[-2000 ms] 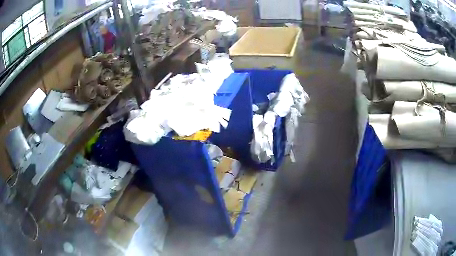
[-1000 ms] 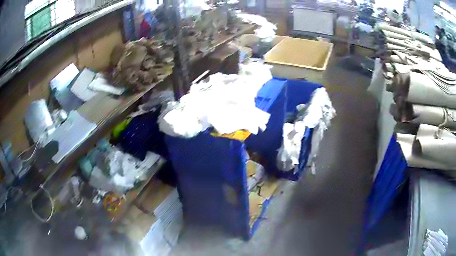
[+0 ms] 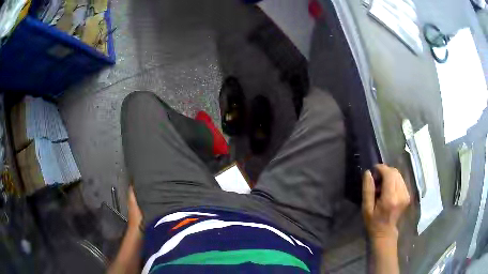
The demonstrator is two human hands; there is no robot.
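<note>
The grey worktable (image 3: 393, 91) runs down the right side. My right hand (image 3: 386, 198) is bare, with its fingers curled at the table's edge. White sheets (image 3: 461, 88) lie at the table's upper right, with dark green scissor loops (image 3: 436, 38) at their left edge. A white strip (image 3: 428, 176) lies beside my right hand, with a pale flat tool (image 3: 413, 155) on it. A small beige stack (image 3: 463, 174) lies further right. My left hand (image 3: 134, 210) is beside my left thigh, partly hidden; its fingers are unclear.
A blue crate (image 3: 48, 51) with tan and white pieces stands at upper left. Stacked white and tan pieces (image 3: 51, 144) are below it. Small folded white pieces (image 3: 396, 18) lie on the table's far part. Dark shoes and a red item (image 3: 213, 134) show near my legs.
The view has swung from the aisle and shelves down to my lap and the table. My legs and both hands have come into view.
</note>
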